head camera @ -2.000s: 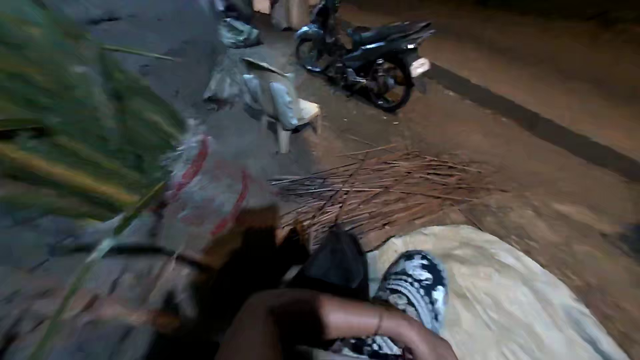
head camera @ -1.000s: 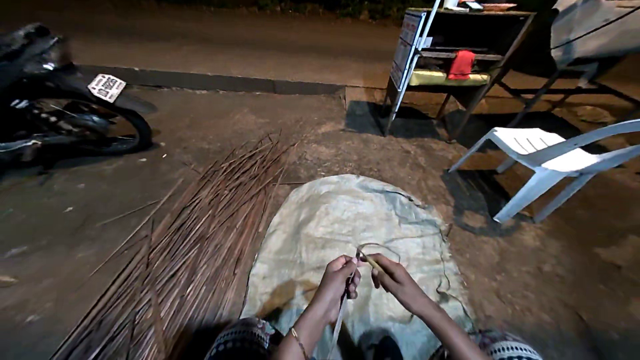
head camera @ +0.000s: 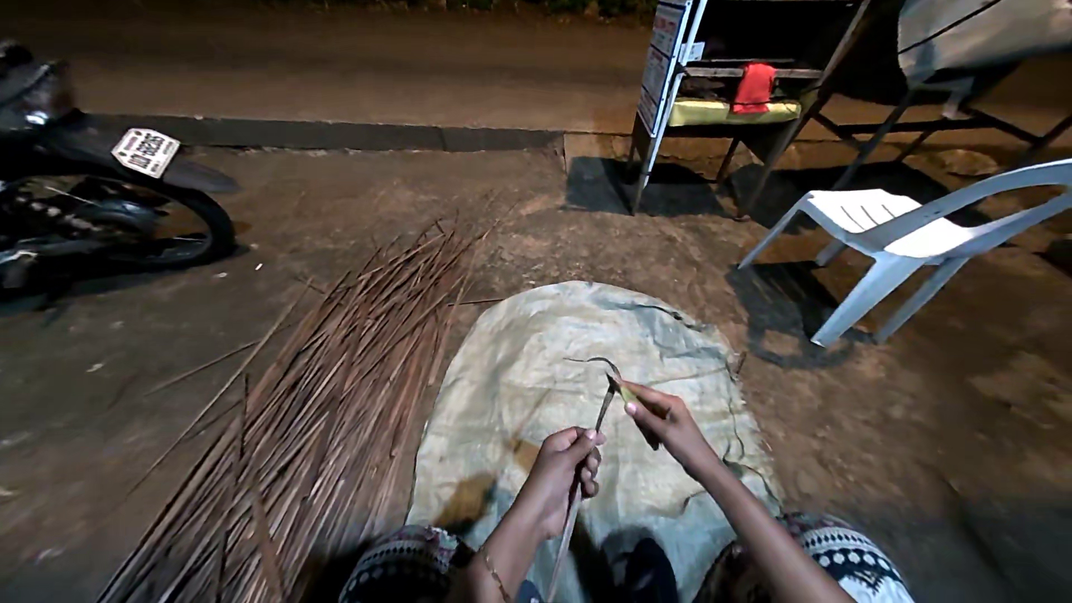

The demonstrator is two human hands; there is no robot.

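My left hand (head camera: pixel 569 469) is closed around a long thin strip (head camera: pixel 563 544), which looks like a palm leaf midrib and runs down between my knees. Just above and to the right, my right hand (head camera: pixel 662 419) pinches a small yellow-green piece (head camera: pixel 626 392) at the strip's upper tip; whether it is leaf or a tool handle I cannot tell. A thin dark curl (head camera: pixel 596 360) extends left from that tip. Both hands are over a pale woven sack (head camera: pixel 536 352) spread on the ground.
Many brown sticks (head camera: pixel 335 377) lie piled left of the sack. A parked motorcycle (head camera: pixel 109 201) stands at the left. At the right are a white plastic chair (head camera: pixel 888 226) and a wooden stand (head camera: pixel 729 109) with a red cloth (head camera: pixel 755 88). A low kerb (head camera: pixel 335 134) crosses behind.
The view has swung far round from two seconds ago. Since one second ago, my right hand has moved up and away from my left hand, which still holds the strip.
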